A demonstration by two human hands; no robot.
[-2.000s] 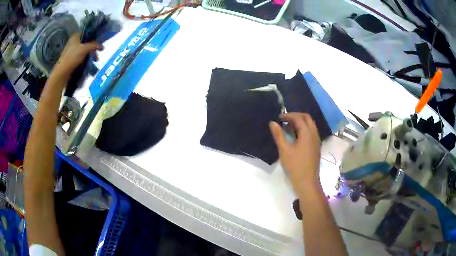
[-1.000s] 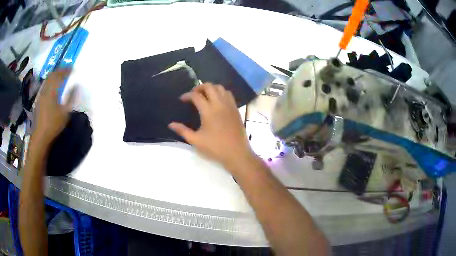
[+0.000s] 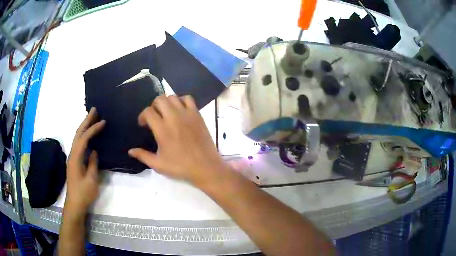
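Observation:
A black cut piece [image 3: 120, 112] lies flat on the white table. A thin pale pointed tool, perhaps thread snips [image 3: 142, 76], lies on it, its lower end near my right hand. My right hand [image 3: 172, 137] is over the piece's right side, fingers bent; whether it grips the cloth or the tool is unclear. My left hand [image 3: 86, 160] touches the piece's left edge with fingers apart. Another black piece [image 3: 192, 75] lies to the right over a blue sheet [image 3: 207, 52]. A small rounded black piece [image 3: 46, 172] lies left of my left hand.
The sewing machine head [image 3: 320, 95] stands at the right, with an orange-handled tool [image 3: 307, 14] upright behind it. A dark flat rectangle [image 3: 352, 160] and red-yellow handles [image 3: 401, 186] lie beside it. A printed ruler [image 3: 150, 233] runs along the front edge.
My left hand has come from the far left to the black piece's left edge. My right hand stays over the piece. The view has turned right, bringing the machine closer to the centre.

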